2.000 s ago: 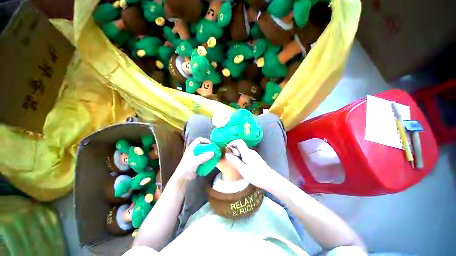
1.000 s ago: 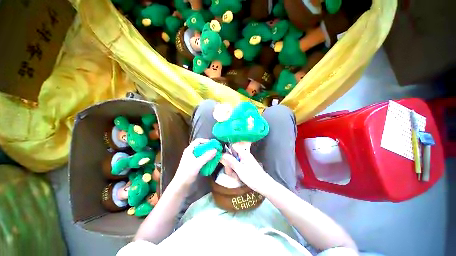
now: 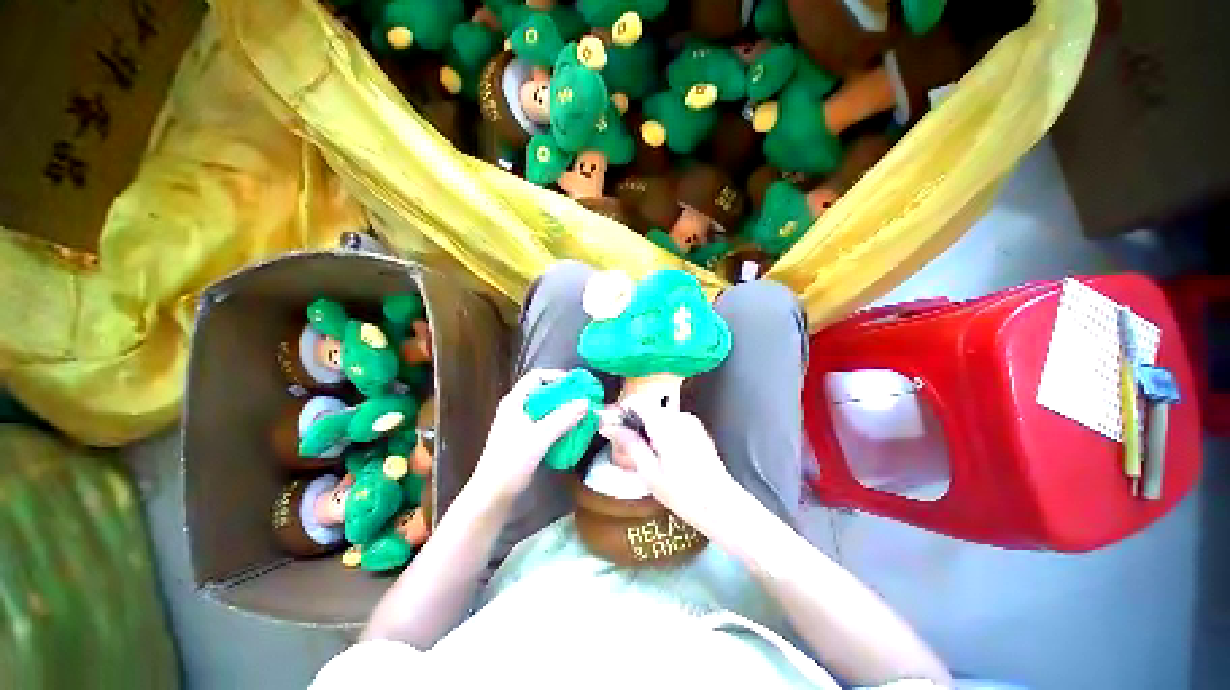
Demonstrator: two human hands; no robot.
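Observation:
A plush toy lies on my lap, its green crown toward the sack and its brown pot with gold lettering toward my belly. My left hand grips the smaller green lobe at the toy's left side. My right hand is at the trunk, just right of that lobe, closed around a small dark tool that is mostly hidden by the fingers. The hand covers part of the trunk. A pale ball sits on the crown's upper left.
A large yellow-rimmed sack of plush toys is ahead of my knees. An open carton holding several toys stands at left. A red stool at right bears a paper sheet and thin tools. Another carton is at upper left.
The crown has turned more upright, and more of the trunk and an eye show. My right hand has shifted slightly right and down. My left hand still holds the lobe.

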